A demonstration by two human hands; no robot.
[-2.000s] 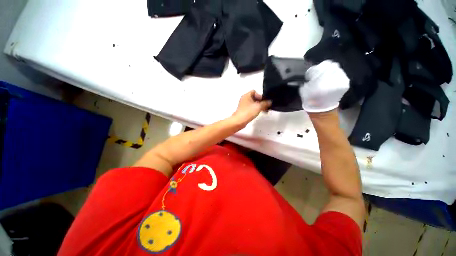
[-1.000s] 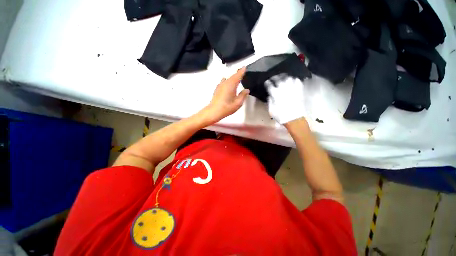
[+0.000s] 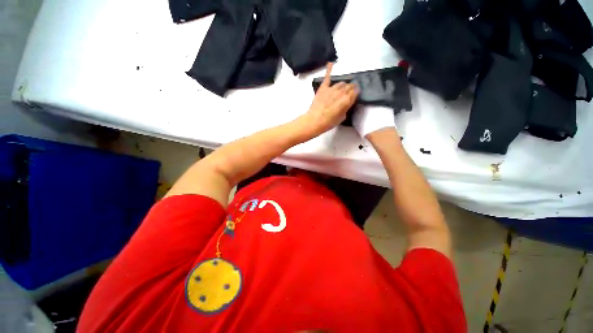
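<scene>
A black fabric sleeve (image 3: 383,88) lies nearly crosswise on the table in front of me, with a greyish sheen on its upper face. My bare left hand (image 3: 335,103) is on its left part, index finger stretched past the far edge; its thumb is hidden. My white-gloved right hand (image 3: 374,119) reaches in from the near side; its fingers are hidden in or under the sleeve, and only the back and cuff show. A smaller group of black sleeves (image 3: 244,68) lies beyond on the left. A large messy black pile (image 3: 439,55) with white logos lies on the right.
The white table cover (image 3: 110,97) has small black specks on it. A small red thing (image 3: 403,64) shows between the sleeve and the right pile. A blue bin (image 3: 91,208) stands on the floor at the left. Yellow-black floor tape (image 3: 499,279) shows at the lower right.
My left hand has moved right, from beside the sleeve onto it. The sleeve looks flatter, and my right glove's fingers are now covered. Earlier, both hands moved the sleeve away from the right pile.
</scene>
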